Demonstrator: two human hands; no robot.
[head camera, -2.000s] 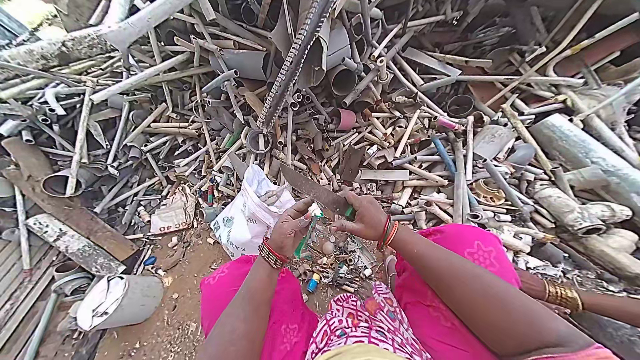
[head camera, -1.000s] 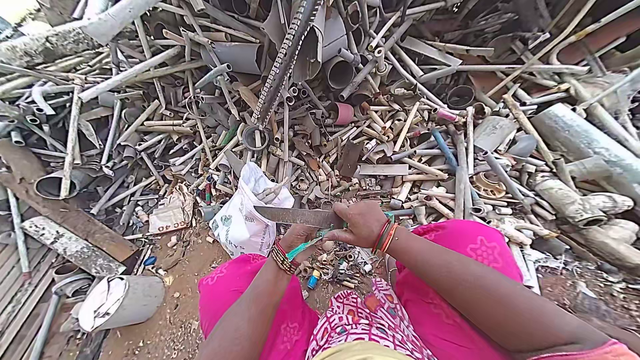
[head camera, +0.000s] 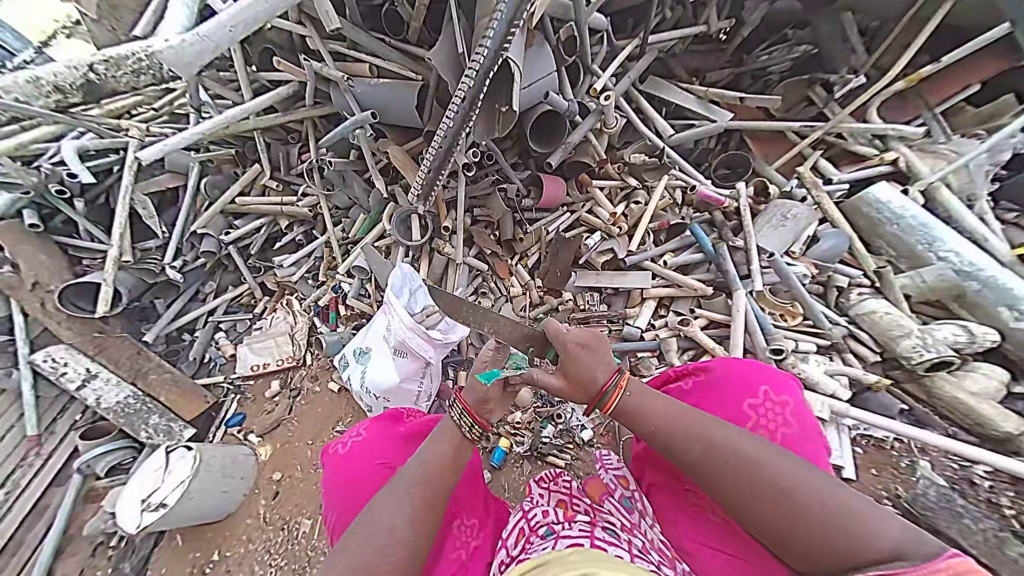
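My right hand (head camera: 580, 360) is closed around the handle end of a broad, dark metal blade (head camera: 492, 317), which points up and left toward a white printed sack (head camera: 392, 352). Close beside it, my left hand (head camera: 492, 384) holds a small green plastic piece (head camera: 504, 370) near the fingertips of my right hand. Pale scraps show in the sack's open mouth. Below both hands lies a heap of small mixed scraps (head camera: 560, 428), with a blue and yellow piece (head camera: 500, 453) at its edge.
A large pile of scrap plastic pipes (head camera: 640, 208) spreads ahead and to both sides. A grey bucket-like container (head camera: 212, 488) lies tipped at lower left, near wooden planks (head camera: 104, 392). A black ridged strip (head camera: 464, 104) hangs down at upper centre.
The blade was angled up-left, then lay nearly level, and is tilted up-left again. Both hands have stayed close together above the small scraps.
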